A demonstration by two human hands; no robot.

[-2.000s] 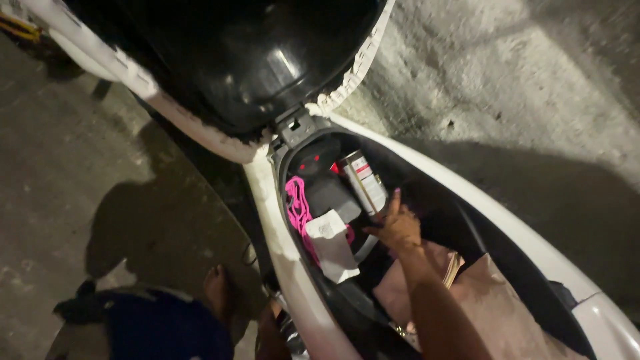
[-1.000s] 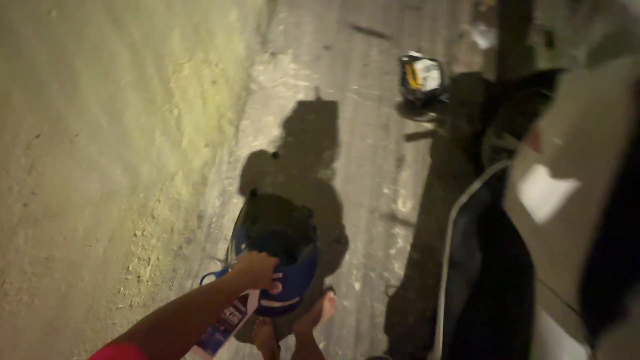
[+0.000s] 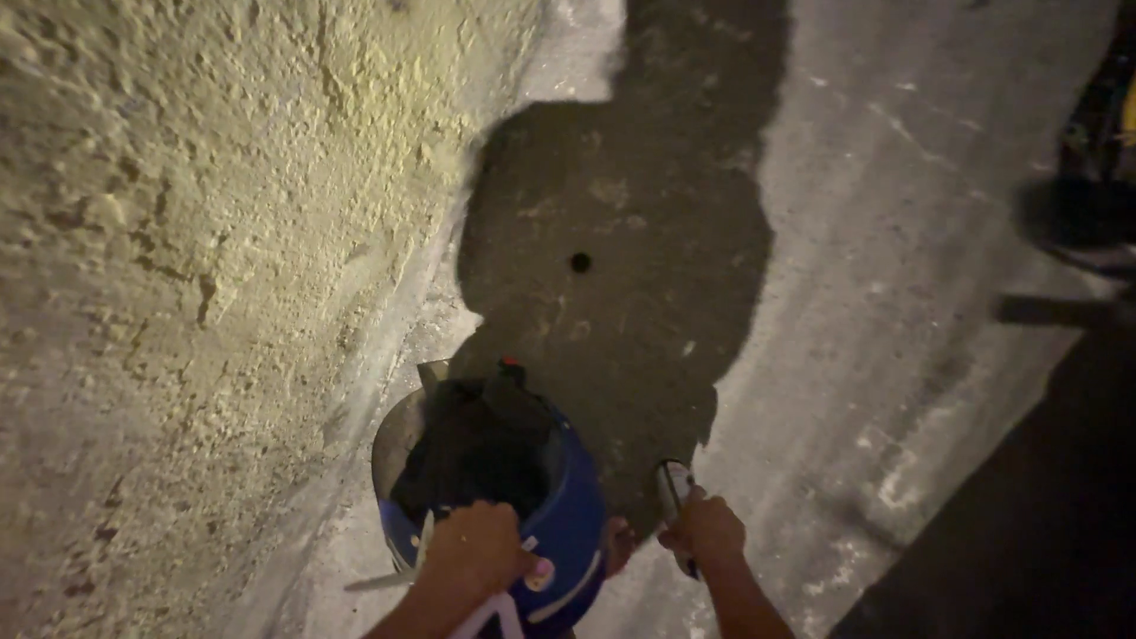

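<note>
A blue bucket-like container (image 3: 568, 506) with a dark interior stands low in the view, beside the rough wall. Over its near rim is my left hand (image 3: 475, 550), its fingers curled; a pale strip-like piece (image 3: 484, 617) lies under the wrist, and whether the hand grips the rim or this piece is unclear. To the right of the container, my right hand (image 3: 706, 532) is closed around a small cylindrical can (image 3: 675, 486), held apart from the container. Dark contents inside the container are too dim to identify.
A rough yellowish wall (image 3: 222, 222) rises on the left. Concrete ground (image 3: 852, 266) bears a large shadow and a small dark round spot (image 3: 580, 262). A bare foot (image 3: 619, 541) is beside the container. A dark object with yellow (image 3: 1096, 177) lies at the right edge.
The view has swung from an open scooter storage compartment to the container by the wall. My right hand, absent from the view one second ago, now shows with the can.
</note>
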